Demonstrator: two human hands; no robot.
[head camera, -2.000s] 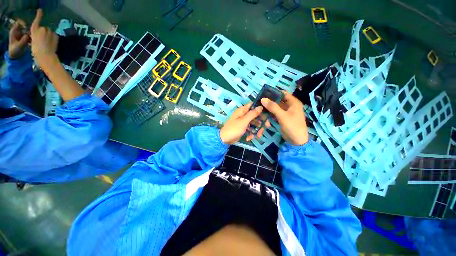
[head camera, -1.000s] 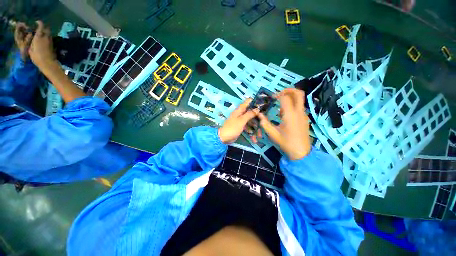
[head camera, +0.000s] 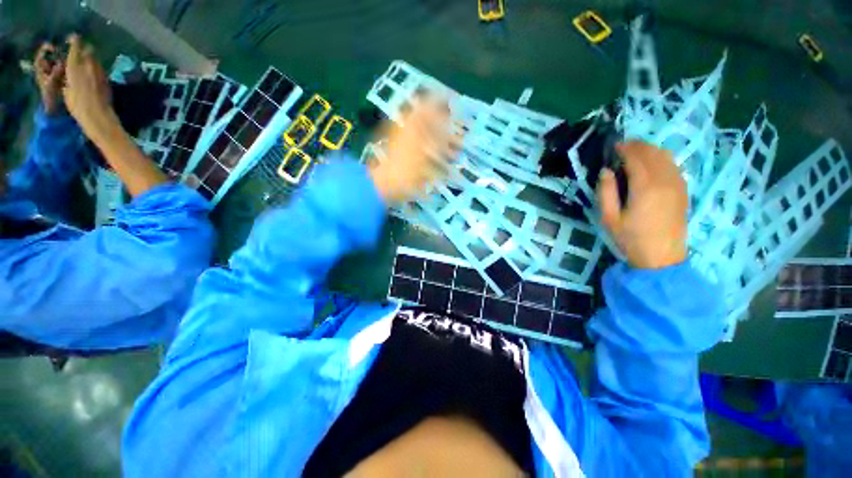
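Observation:
My left hand (head camera: 416, 149) is motion-blurred over the left part of the pale blue empty liners (head camera: 504, 149); whether it holds anything cannot be seen. My right hand (head camera: 649, 201) is at the crumpled black film clump (head camera: 570, 154), right of centre. Dark material shows between its thumb and fingers, but I cannot tell if it is gripped. The small dark frame is not visible now. A sheet of black die-cuts (head camera: 486, 297) lies just in front of my torso.
Yellow-edged frames (head camera: 336, 132) are grouped left of my left hand; others lie at the far side. More liners (head camera: 729, 215) are heaped right. A neighbour's arm (head camera: 121, 149) is at the left beside black die-cut sheets (head camera: 245, 121). More black sheets (head camera: 813, 286) lie far right.
My hands have parted from the small dark frame they held together. The left moved up and left, the right moved right to the black clump. The far yellow-edged frames shifted left in view.

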